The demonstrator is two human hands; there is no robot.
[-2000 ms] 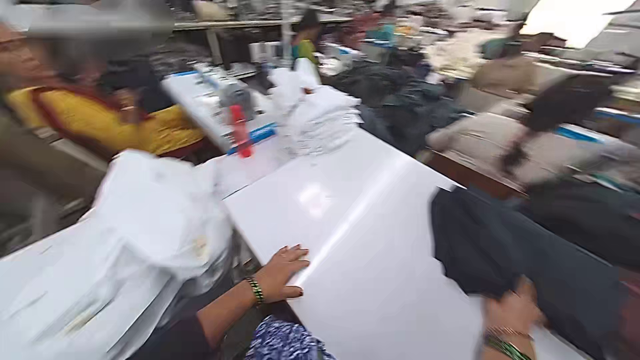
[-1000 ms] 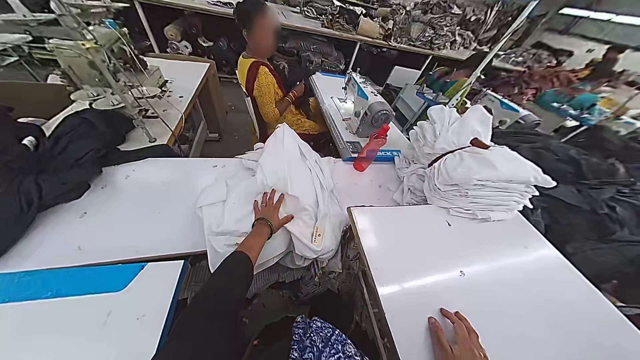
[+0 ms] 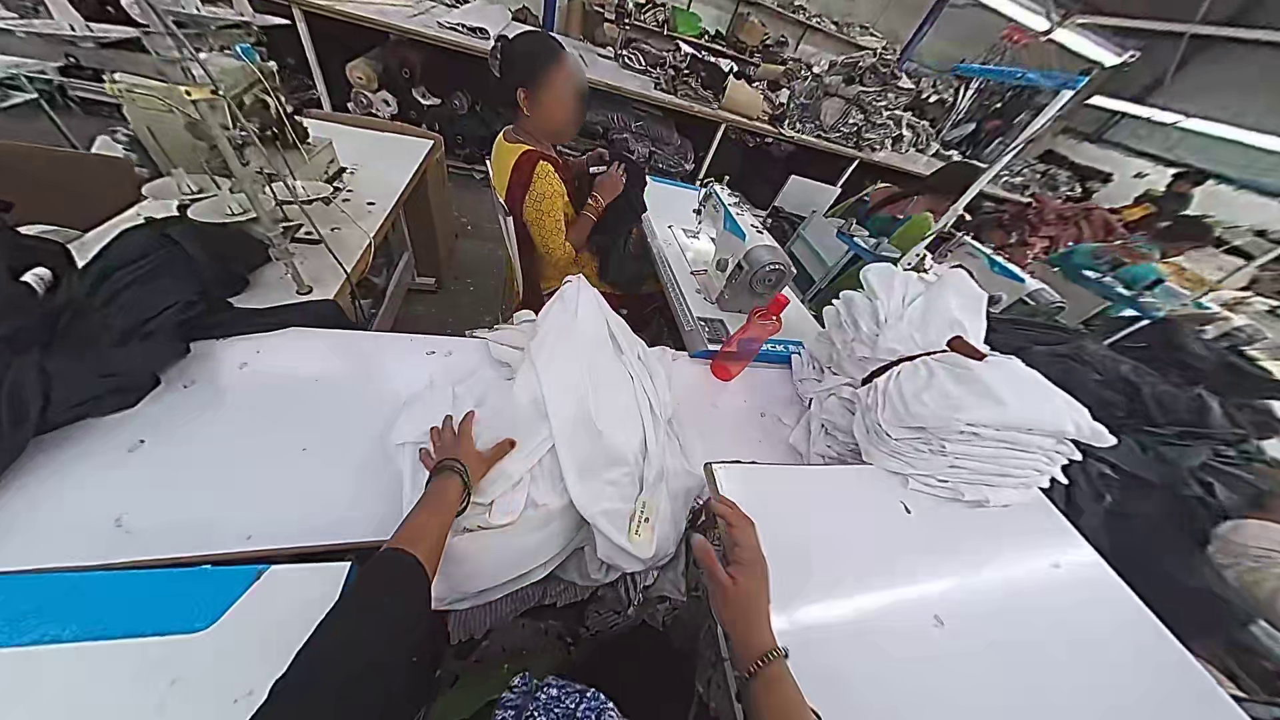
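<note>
A loose heap of white garments (image 3: pixel 600 420) with a small printed tag lies on the white table in the middle of the head view. My left hand (image 3: pixel 465 450) rests on the left side of this heap, fingers spread, gripping nothing. Just right of the heap, my right hand (image 3: pixel 735 565) is at the near left corner of the right-hand white tabletop (image 3: pixel 940 600), fingers apart and holding nothing. Behind that tabletop stands a stack of folded white garments (image 3: pixel 970 420) with a dark tie across it.
A red plastic bottle (image 3: pixel 748 340) leans near an industrial sewing machine (image 3: pixel 745 250), where a person in yellow (image 3: pixel 550 210) holds dark cloth. Dark fabric (image 3: pixel 100 310) lies at the left, more (image 3: pixel 1150 480) at the right. A blue-and-white machine table (image 3: pixel 180 630) is at the near left.
Two seconds ago my right hand was on dark cloth on the right tabletop; that cloth is out of view now. Since one second ago my right hand has moved left toward the white heap. The view has swung left.
</note>
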